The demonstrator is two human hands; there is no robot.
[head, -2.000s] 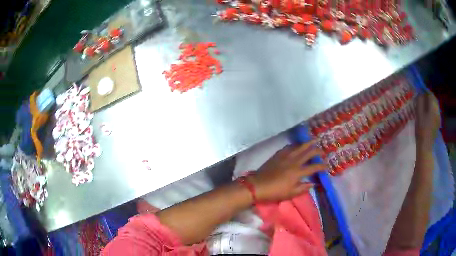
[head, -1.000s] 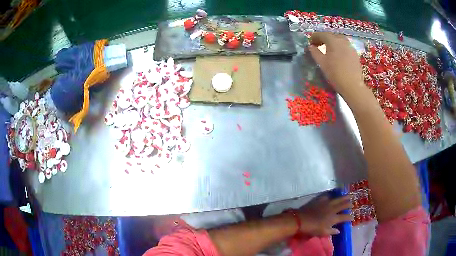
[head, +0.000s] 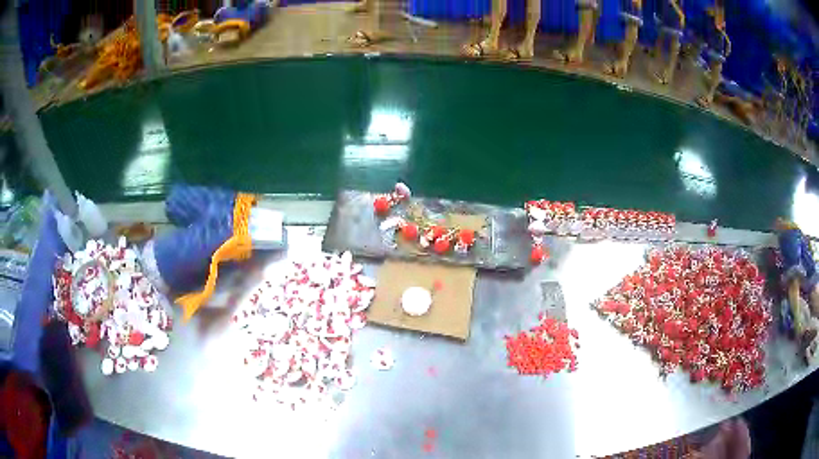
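Note:
A large loose pile of white disc parts (head: pixel 301 332) with red marks lies left of centre. A round white glue dish (head: pixel 416 301) sits on the brown board (head: pixel 458 309). Small red parts (head: pixel 542 348) lie in a pile right of the board. A big heap of red-and-white figures (head: pixel 700 314) lies at the right. A blurred, skin-coloured piece, apparently of my right hand (head: pixel 735 441), is cut off by the bottom edge at the right; its fingers cannot be made out. My left hand is out of the picture.
A dark slab (head: pixel 346 229) bears a few red figures behind the board. Lined-up figures (head: pixel 602 220) stand along the far edge. A blue cloth bundle (head: pixel 184 246) with orange ties and a second disc pile (head: pixel 112 309) lie left. People's legs (head: pixel 530 27) show beyond the green surface.
The view has tilted up. My right hand has left the far edge by the lined-up figures; a red figure now shows at the slab's right end. My left hand has left view.

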